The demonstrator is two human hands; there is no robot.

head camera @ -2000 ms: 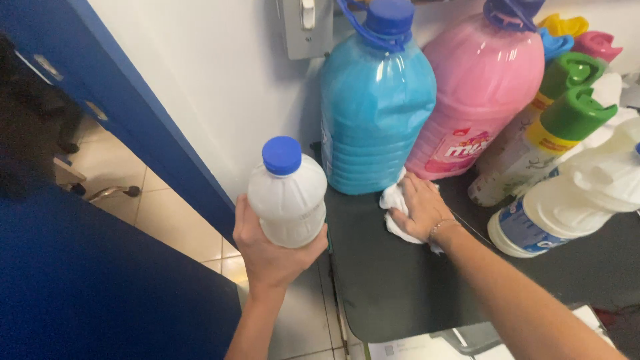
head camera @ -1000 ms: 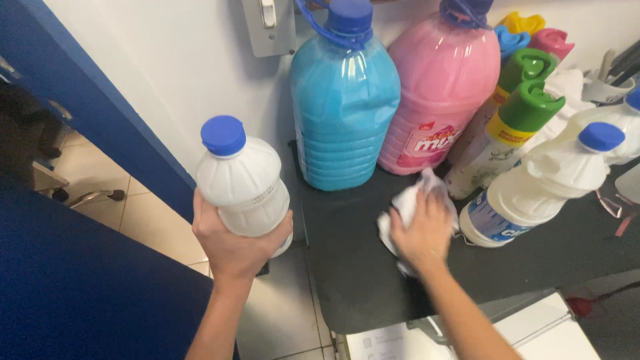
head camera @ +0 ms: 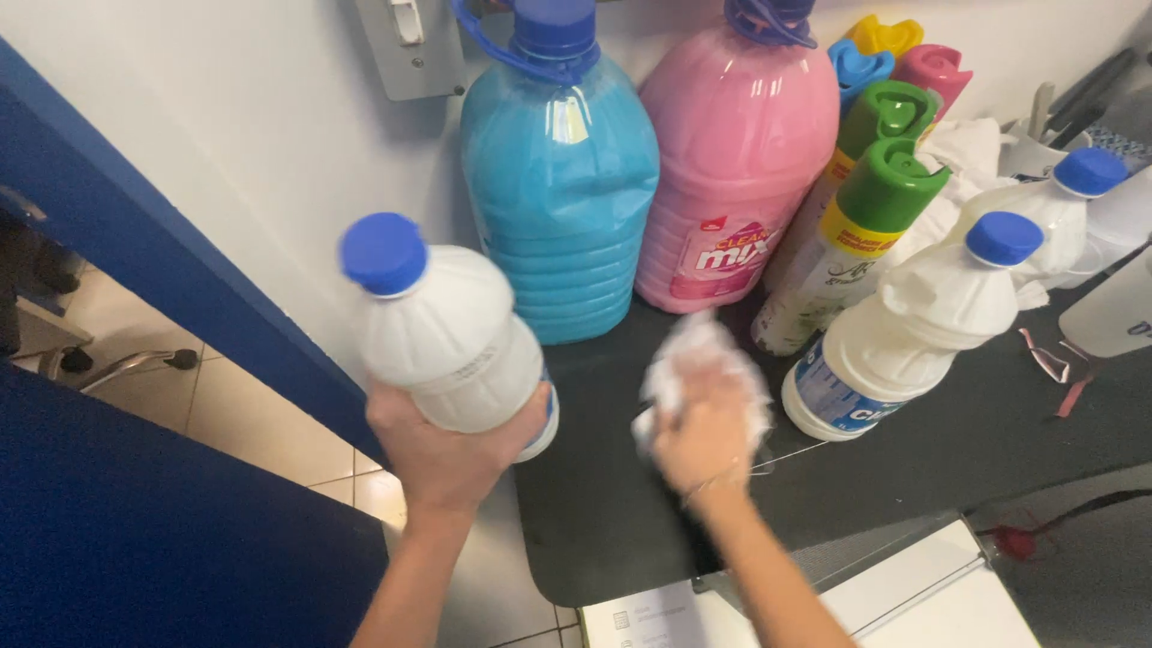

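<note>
My left hand (head camera: 454,450) grips a white plastic bottle with a blue cap (head camera: 450,333), held up beside the left edge of the black tabletop (head camera: 603,504). Blurred, my right hand (head camera: 706,432) presses a crumpled white cloth (head camera: 697,360) on the tabletop. Behind the cloth stand a large jug of blue liquid (head camera: 562,198) and a large jug of pink liquid (head camera: 738,162). Right of the cloth is another white bottle with a blue cap (head camera: 900,333), its blue label facing me.
Aerosol cans with green caps (head camera: 891,184) and other coloured caps stand behind the white bottles. A switch box (head camera: 409,45) is on the wall. At left are a blue door (head camera: 162,513) and its blue frame (head camera: 180,225). White papers (head camera: 927,585) lie below the table's front edge.
The cloth under my right hand has moved from the foot of the blue jug to the right, near the standing white bottle. My left hand keeps its hold on the bottle.
</note>
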